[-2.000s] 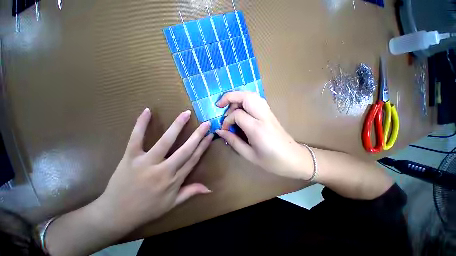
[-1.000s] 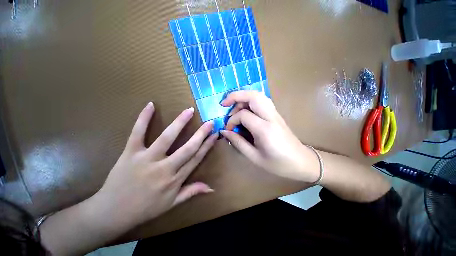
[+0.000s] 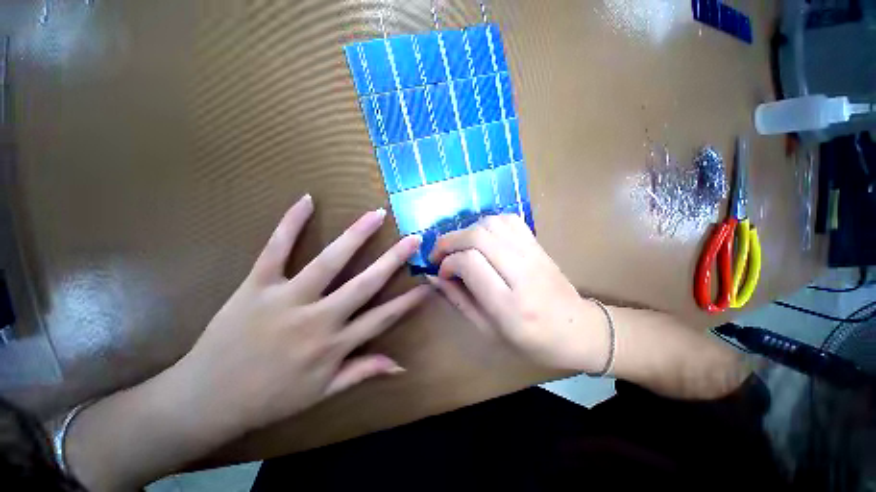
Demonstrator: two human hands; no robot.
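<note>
A bright blue solar cell string lies on the brown bench in the upper middle, with thin silver ribbon ends sticking out past its far edge. My left hand lies flat with fingers spread; its fingertips touch the string's near left corner. My right hand is bent over the string's near edge, fingertips bunched together at that edge. A small dark piece shows at the near left corner by the fingertips. Whether my right fingers pinch anything is hidden.
Pliers or cutters with one red and one yellow handle lie at the right, near a tangled heap of ribbon offcuts. A white squeeze bottle is at upper right. Another cell string lies at the far edge. A fan stands beyond the bench at lower right.
The string and my hands appear slightly further right in the view. My right fingers have flattened and moved slightly nearer the near edge, uncovering more of the string.
</note>
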